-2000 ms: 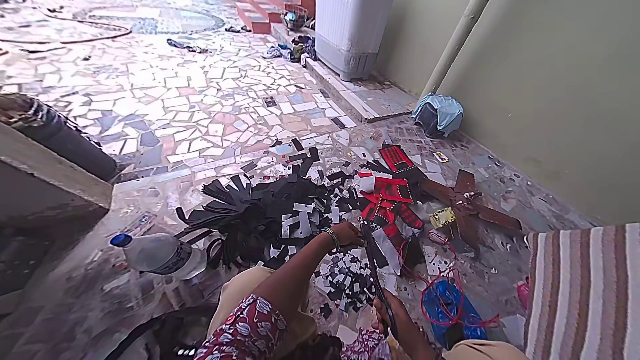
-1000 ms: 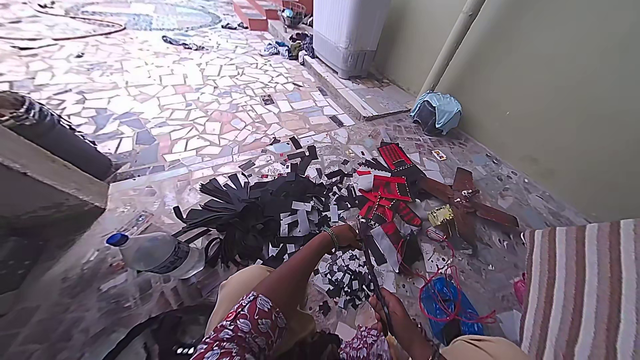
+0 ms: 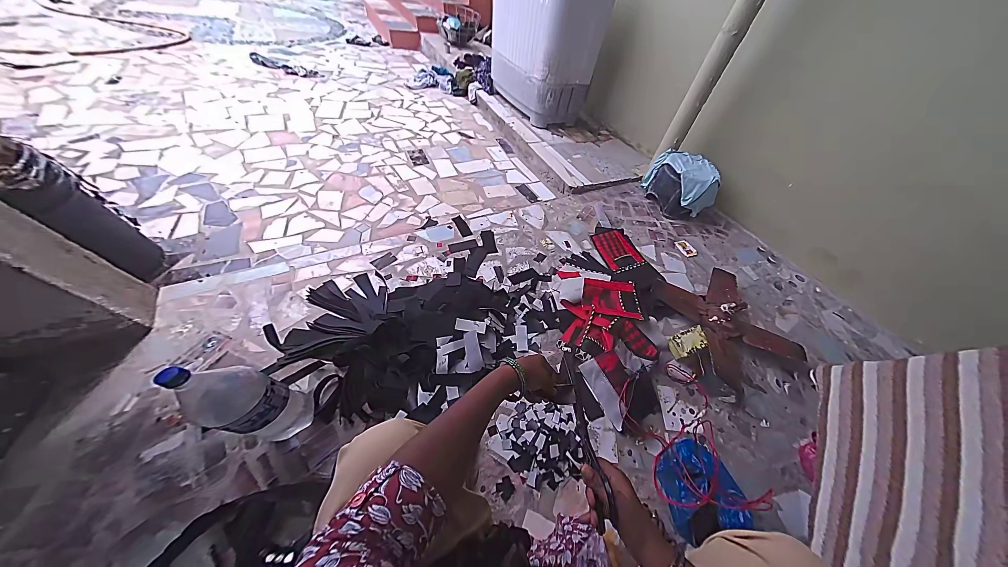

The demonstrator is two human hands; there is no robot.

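My right hand [image 3: 622, 500] is closed on the handles of dark metal scissors [image 3: 587, 429], whose long blades point up and away from me. My left hand [image 3: 542, 378], with bangles at the wrist, is beside the blades near a small dark piece; its fingertips are partly hidden. Below it lies a pile of small black and white cut pieces [image 3: 539, 441]. Black strips [image 3: 378, 323] fan out at the left, with white strips [image 3: 470, 346] beside them. Red and black patterned fabric pieces [image 3: 610, 299] lie past the scissors.
A plastic bottle with a blue cap [image 3: 236, 402] lies on its side at the left. At the right are a brown wooden cross-shaped stand [image 3: 724, 315], a blue plastic bag [image 3: 701, 488] with pink cord [image 3: 713, 449], and a striped cloth [image 3: 913, 457]. A light blue cloth [image 3: 689, 181] lies by the wall.
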